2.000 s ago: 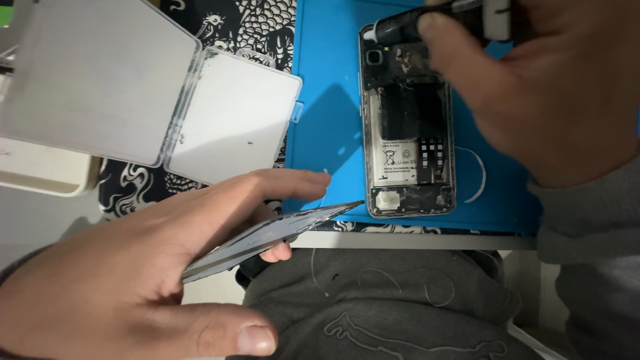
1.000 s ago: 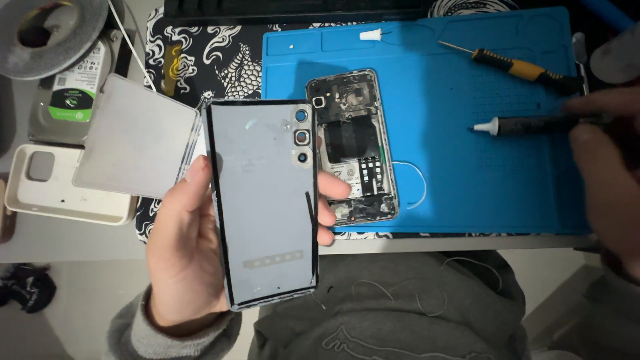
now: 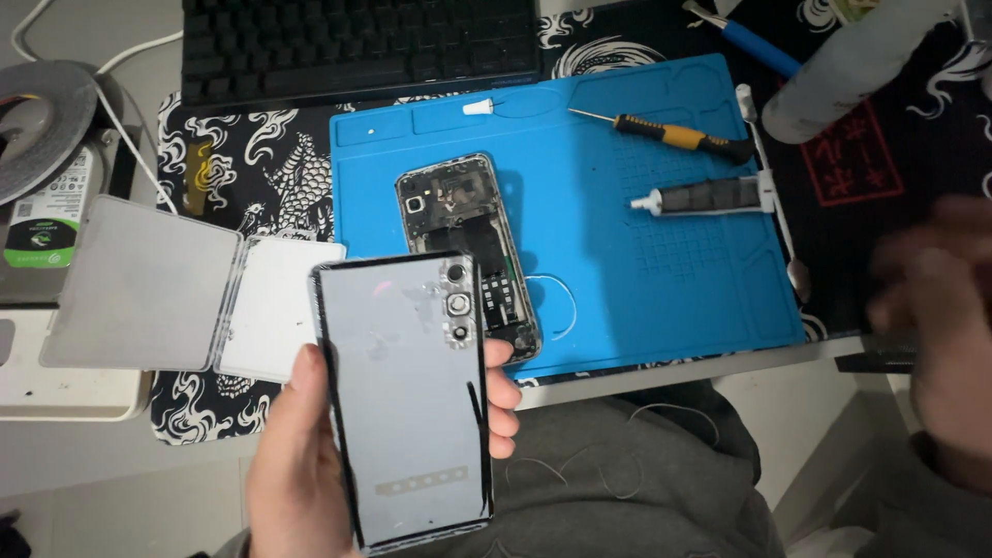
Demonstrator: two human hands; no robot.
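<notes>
My left hand holds a smartphone back cover by its long sides, its inner face up, with black adhesive along the edges and camera openings at the upper right. Behind it, an opened smartphone lies on a blue silicone repair mat, its inner parts bare and its lower left hidden by the cover. My right hand, blurred, is at the right edge beyond the mat; nothing can be made out in it. A glue tube with its nozzle uncapped lies on the mat, below a yellow and black screwdriver.
A small white cap lies near the mat's top. A keyboard stands behind. At left are an open plastic case, a tape roll and a hard drive. A bottle and a blue-handled tool are at upper right.
The back cover, edge-on at first, now shows its broad inner face. My right hand held the glue tube over the opened phone; the tube now lies on the mat and the hand has moved right.
</notes>
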